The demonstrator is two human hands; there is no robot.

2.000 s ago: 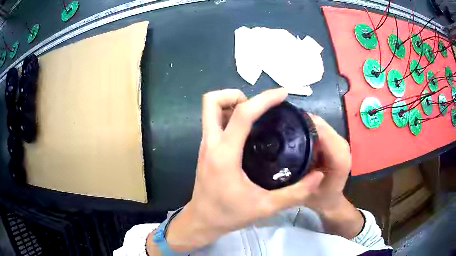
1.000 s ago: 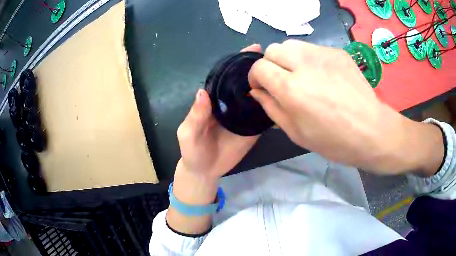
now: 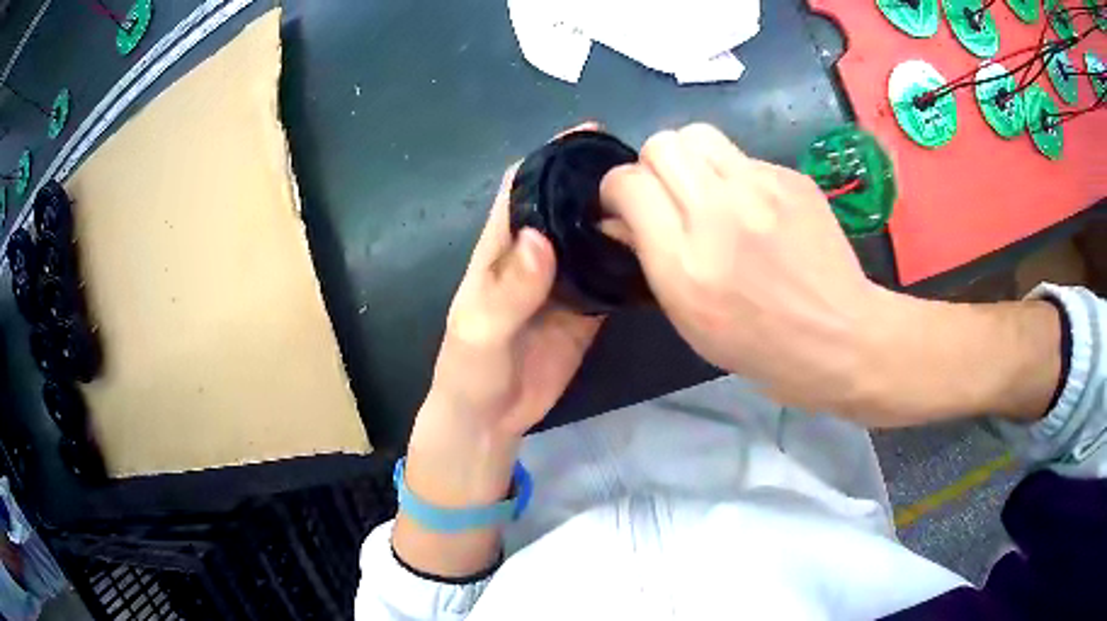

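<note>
My left hand holds a round, glossy black housing from its left and lower side, open face tilted up. A light blue band is on my left wrist. My right hand has its fingertips at the housing's opening; they look pinched together, and what they pinch is hidden. A green circuit board with a short red wire hangs just beyond the back of my right hand, in front of the red sheet's left edge. The wire's run behind the hand is hidden.
Cardboard lies at left with black housings along its outer edge. A white cloth or paper lies at the top. The red sheet at right holds several wired green boards. A black crate is at lower left.
My right hand has moved from gripping the housing's side to its opening. The green board now hangs beside that hand. The view has shifted, and the left hand has moved left with the housing.
</note>
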